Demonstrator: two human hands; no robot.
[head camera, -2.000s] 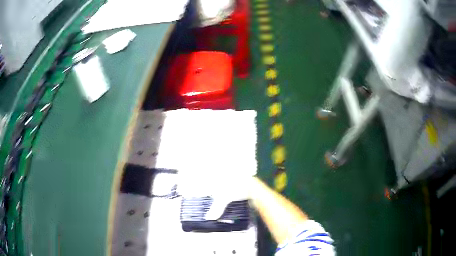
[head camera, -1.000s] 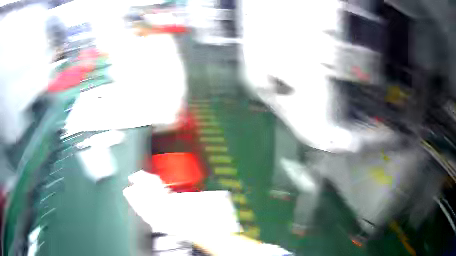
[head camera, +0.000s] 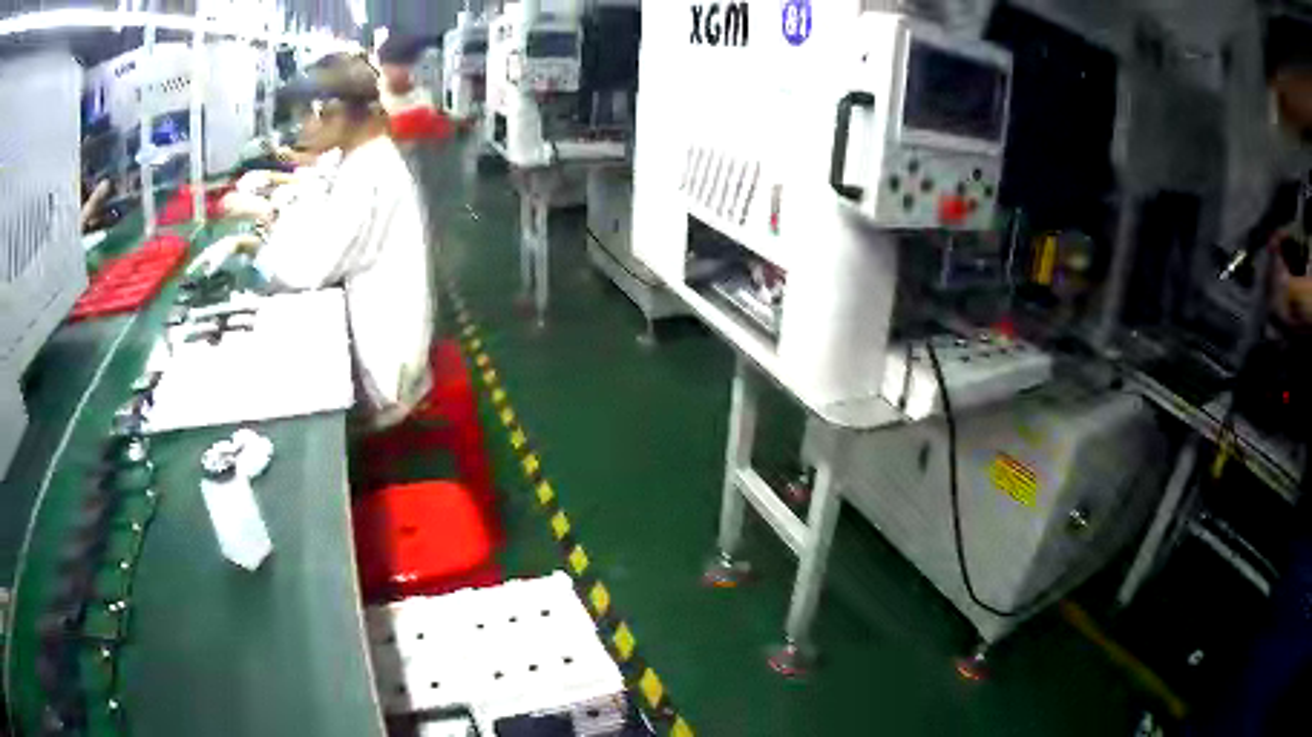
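Neither my left hand nor my right hand shows. A white perforated tray or board (head camera: 497, 636) with round holes lies low beside the bench at the bottom centre. Dark, slab-like phone frames (head camera: 554, 723) show at its near end, cut off by the bottom edge, so their number and arrangement cannot be told. The green bench (head camera: 274, 634) runs along the left, with a blurred row of dark parts on the conveyor (head camera: 108, 576) beyond it.
A white block (head camera: 235, 521) and a crumpled white item stand on the bench. A white board (head camera: 252, 382) lies further along. Beyond the tray are a red stool (head camera: 429, 533) and a seated person in white (head camera: 360, 245). A white machine (head camera: 777, 173) stands right of the aisle.
The view has swung up and right, bringing the seated person and machines into sight. The gloved hand and bare forearm, earlier over the stack on the white tray, have left the picture.
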